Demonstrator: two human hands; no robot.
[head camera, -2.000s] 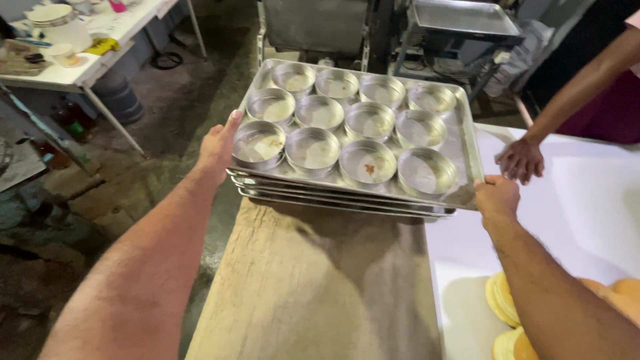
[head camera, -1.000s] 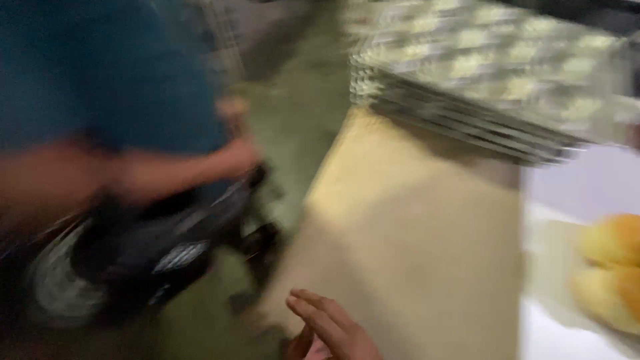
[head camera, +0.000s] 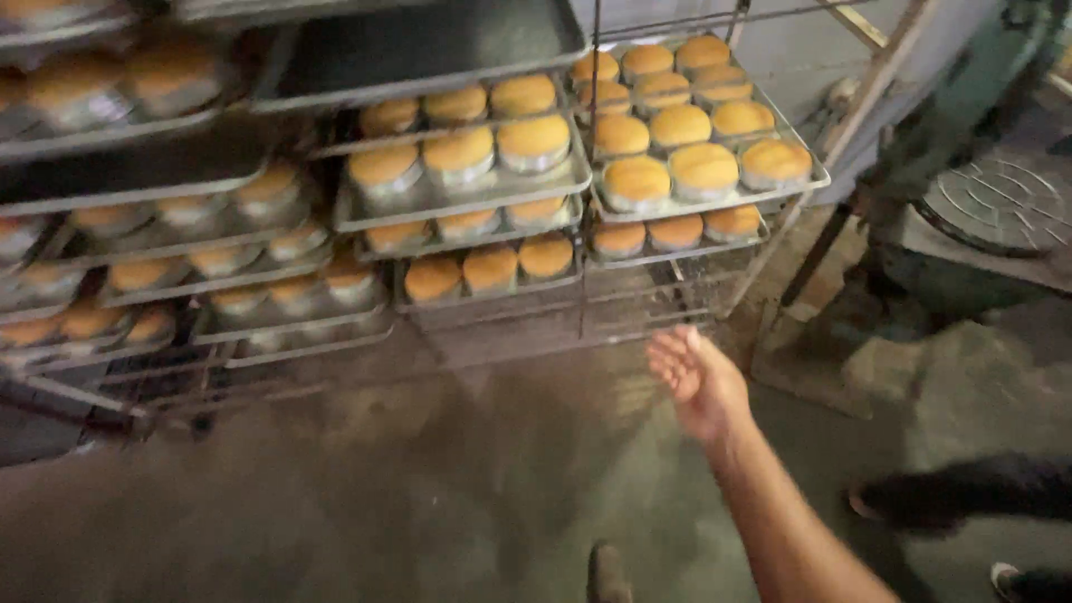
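My right hand (head camera: 699, 381) reaches forward over the floor with its fingers loosely curled and nothing in it. It is in front of a metal rack, just below a tray of round cakes in metal tins (head camera: 708, 197) on the rack's right side. Left of that tray, a further metal tray of cakes in tins (head camera: 469, 205) sits on the rack, with more such trays above and below. A dark flat baking tray (head camera: 419, 50) lies higher up. My left hand is out of the frame.
More trays of cakes (head camera: 218, 268) fill the rack's left part. A round wire grid (head camera: 997, 205) lies on a stand at the right. Another person's dark-clothed leg (head camera: 963, 494) is at the lower right, over the concrete floor (head camera: 402, 486).
Two seconds ago both my hands held a tray of round tins on a stack; that tray is out of my hands. The view has swung to a rack of cakes.
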